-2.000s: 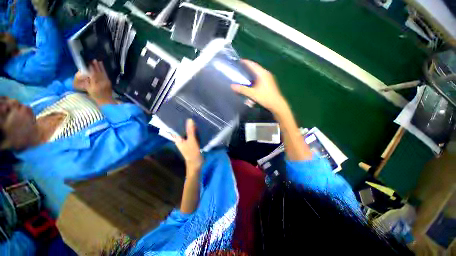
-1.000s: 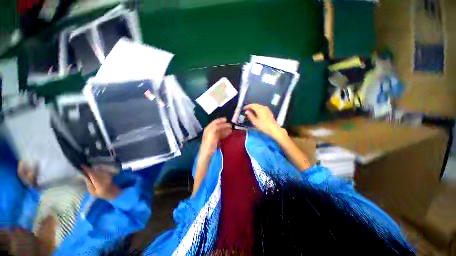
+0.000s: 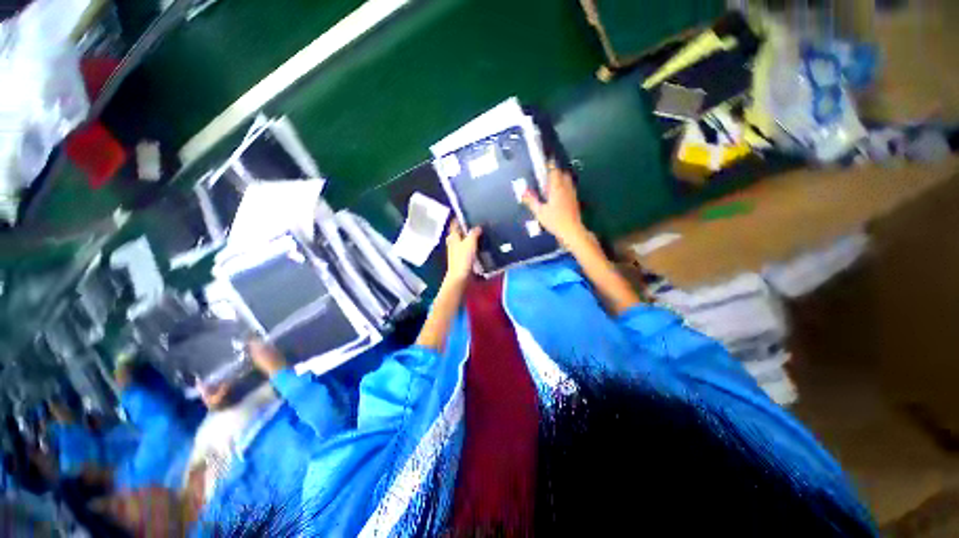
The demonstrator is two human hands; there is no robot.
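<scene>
A black tablet case panel [image 3: 492,194] with several small white adhesive pads on its face lies in front of me, with white sheet edges showing at its top and sides. My left hand [image 3: 461,249] holds its lower left edge. My right hand [image 3: 556,206] grips its right edge, with the thumb over the face. A sticker backing sheet [image 3: 421,228], a small white card, lies left of the panel beside my left hand.
A panel stack [image 3: 305,299] of fanned black and white layers lies at left. Blue-sleeved workers [image 3: 158,420] are at lower left, blurred. At right are a crumpled clear plastic bag [image 3: 799,105], yellow and black scraps [image 3: 710,152], a brown carton [image 3: 673,236] and white-edged layers [image 3: 736,315].
My left hand has moved from below the panel onto its left edge, and my right hand from its lower face to its right edge. The view has turned, and the neighbour's arm is farther off.
</scene>
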